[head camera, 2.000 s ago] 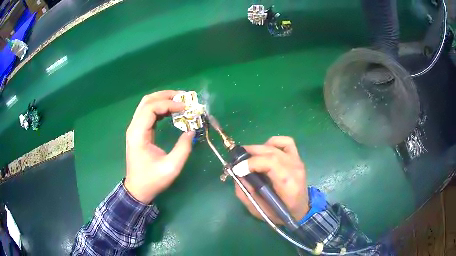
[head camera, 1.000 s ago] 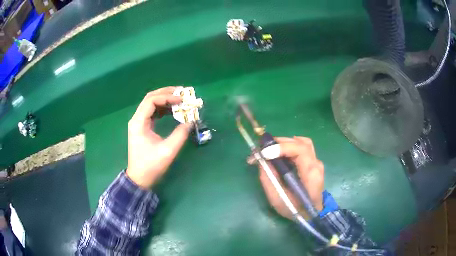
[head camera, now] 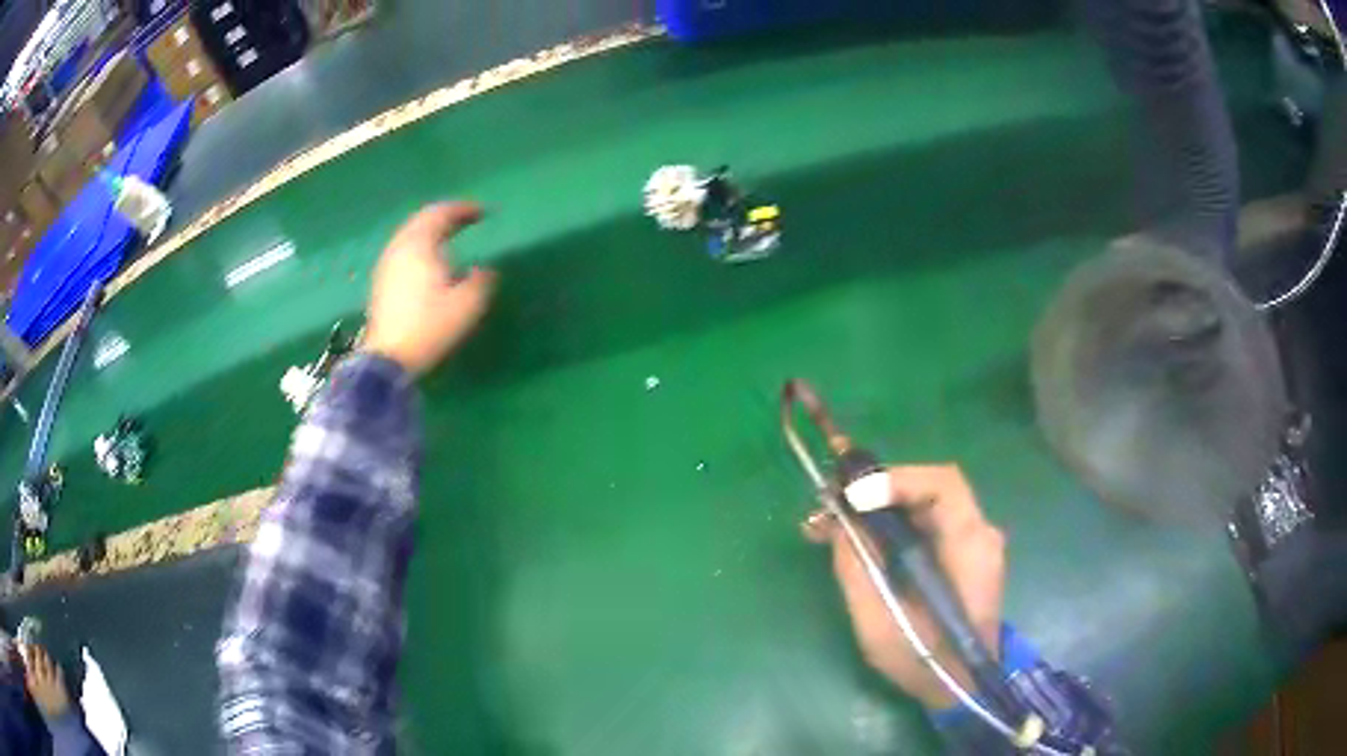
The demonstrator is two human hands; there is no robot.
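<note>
My left hand (head camera: 424,293) is over the green belt with its fingers apart and nothing in it. A white unit (head camera: 303,386) lies on the belt just left of my left wrist, partly hidden by the sleeve. Another white plastic housing (head camera: 677,197) with a small board and yellow component (head camera: 759,219) lies on the belt ahead. My right hand (head camera: 931,569) holds the black soldering iron (head camera: 923,569) above the green mat (head camera: 635,591). The iron's copper-brown tip points up and left and touches nothing. The thin pale feed tube runs alongside it.
The cloudy extractor funnel (head camera: 1160,384) stands at right under its grey ribbed hose (head camera: 1174,118), with silvery scraps (head camera: 1282,502) beside it. More units (head camera: 121,449) lie on the belt at left. Blue trays (head camera: 104,222) are at far left. Another person's hand (head camera: 48,679) shows at lower left.
My left hand has let go of the white unit and moved up and left, over the belt. My right hand has moved right and down with the iron. The view has shifted.
</note>
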